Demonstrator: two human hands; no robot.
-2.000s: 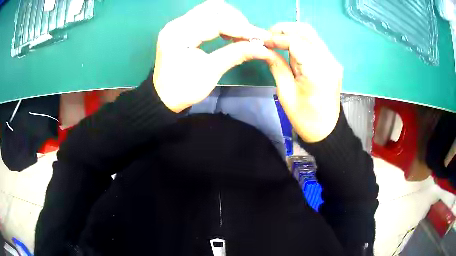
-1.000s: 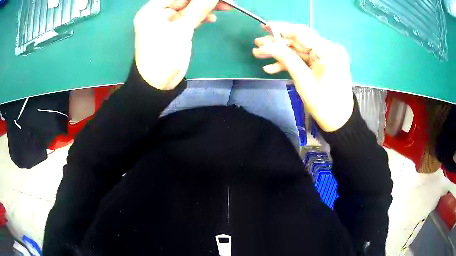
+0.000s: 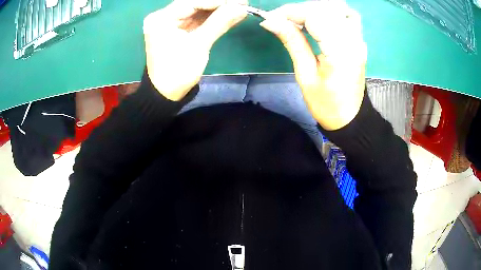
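Note:
A slim rod with a dark, metallic look spans the short gap between my two hands near the top edge of the picture. My left hand grips its left end between thumb and fingers; the top of this hand is cut off by the picture's edge. My right hand grips its right end with thumb and fingertips. Most of the rod is hidden by the fingers. Both hands are over the green table, near its front edge. The hands are bright and overexposed, so fine detail at the fingertips cannot be told.
A clear grooved tray with a few white pieces lies at the upper left. Another clear ribbed tray lies at the upper right. Below the table are stacked clear trays, blue trays and red stools at both sides.
One second ago more of the dark rod showed and my right fingers were spread; now my right hand has moved up and left, its fingers closed on the rod, closer to my left hand.

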